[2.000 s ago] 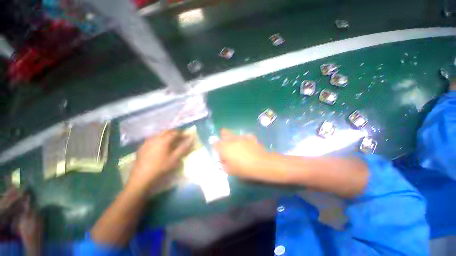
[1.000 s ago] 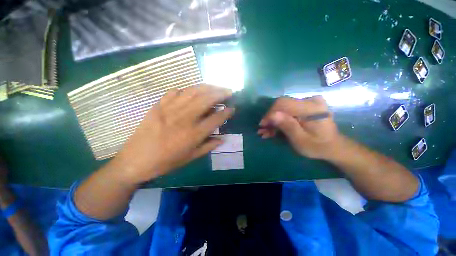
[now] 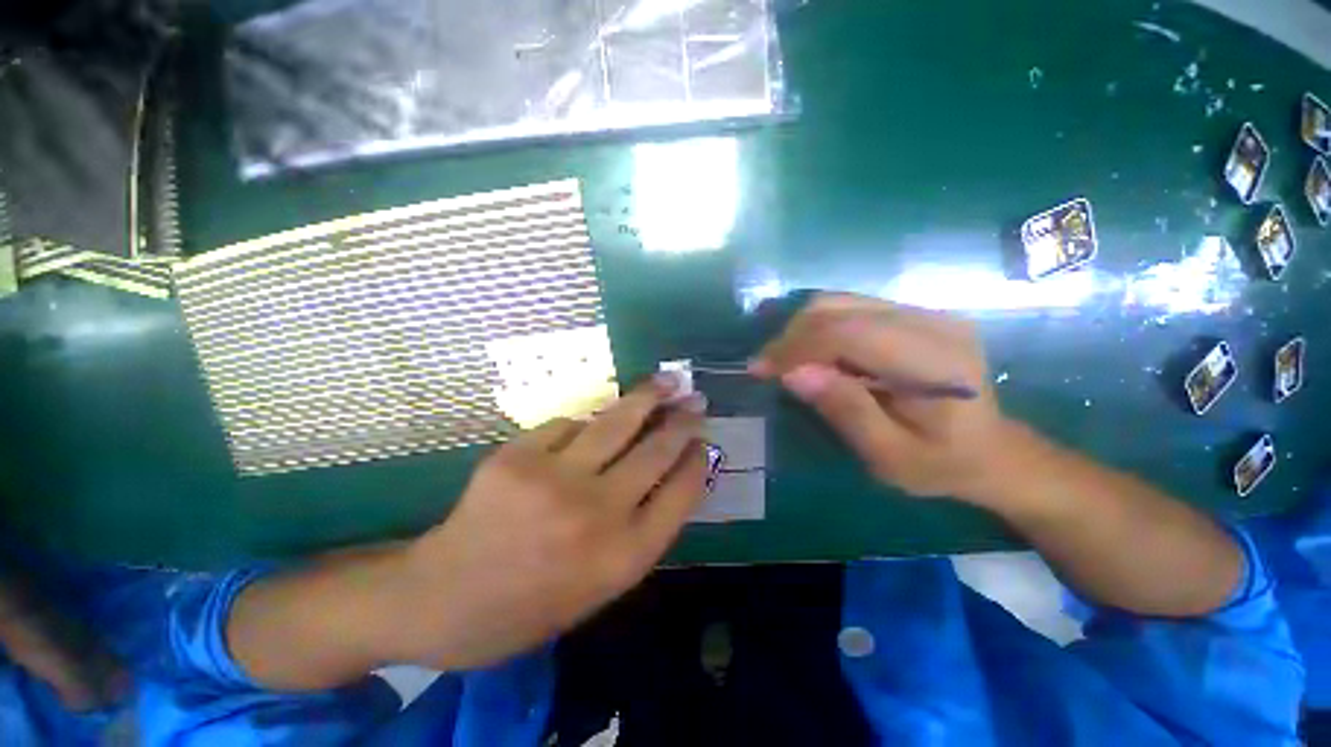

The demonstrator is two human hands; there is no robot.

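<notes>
My left hand (image 3: 569, 511) is palm down, its fingertips on a small whitish piece (image 3: 676, 375). A watch housing (image 3: 712, 466) shows partly beside its fingers, on a pale card (image 3: 745, 445); the fingers hide the rest. My right hand (image 3: 890, 387) holds thin tweezers (image 3: 934, 388) like a pen. Their tip reaches the right side of the small piece. The striped adhesive sheet (image 3: 380, 321) lies left of centre, with a pale patch (image 3: 555, 377) at its lower right.
A clear plastic sleeve (image 3: 496, 73) lies beyond the sheet. Dark spare sheets (image 3: 88, 146) lie at far left. One housing (image 3: 1058, 238) lies right of centre, with several more (image 3: 1210, 377) at far right. Another person's arm (image 3: 51, 642) is at lower left.
The view has swung down over the bench, then shifted slightly left. My left hand has moved back, uncovering the pale patch. The tweezers' tip now meets the small piece at my left fingertips.
</notes>
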